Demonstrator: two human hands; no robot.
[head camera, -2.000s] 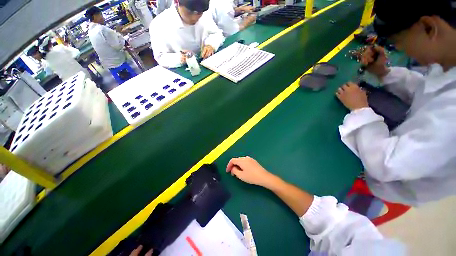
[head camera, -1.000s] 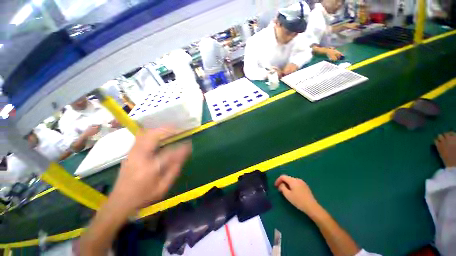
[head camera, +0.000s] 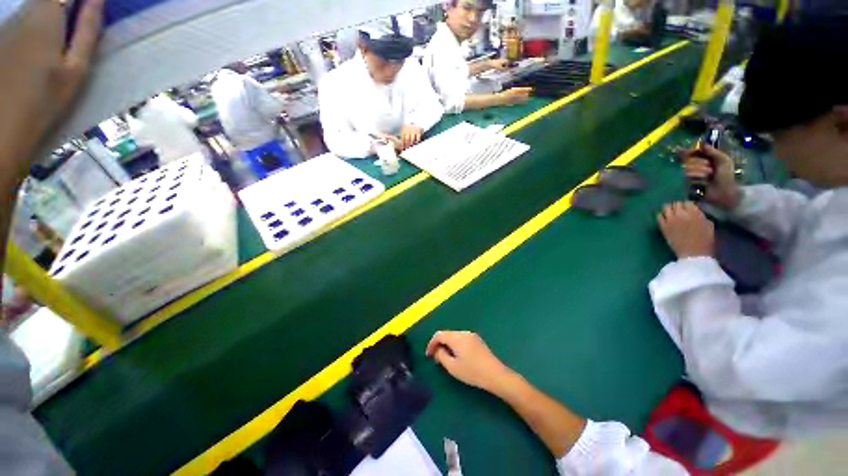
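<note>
Black pieces (head camera: 386, 395) lie in an overlapping dark row along the yellow edge, partly over white paper (head camera: 402, 457) at the bottom. My right hand (head camera: 465, 358) rests on the green bench to the right of the pieces, fingers loosely bent and nothing seen in it. It does not touch the pieces. My left hand (head camera: 46, 88) is raised at the upper left, cut off by the picture's edge, its fingers at the overhead shelf's blue part. What it touches or holds there is hidden. A narrow pale strip (head camera: 452, 457) lies right of the paper.
A green belt (head camera: 307, 297) with yellow edges runs diagonally. Beyond it are stacked foam trays (head camera: 149, 242), a foam tray with black parts (head camera: 311, 206) and a dotted white board (head camera: 465, 156). A neighbour (head camera: 744, 307) holds a black tool at right, near dark oval pads (head camera: 597, 199). The shelf (head camera: 214, 42) hangs overhead.
My left hand has gone from the bottom left, across the view, up to the overhead shelf. The view turned left and then back. My right hand stays resting on the bench.
</note>
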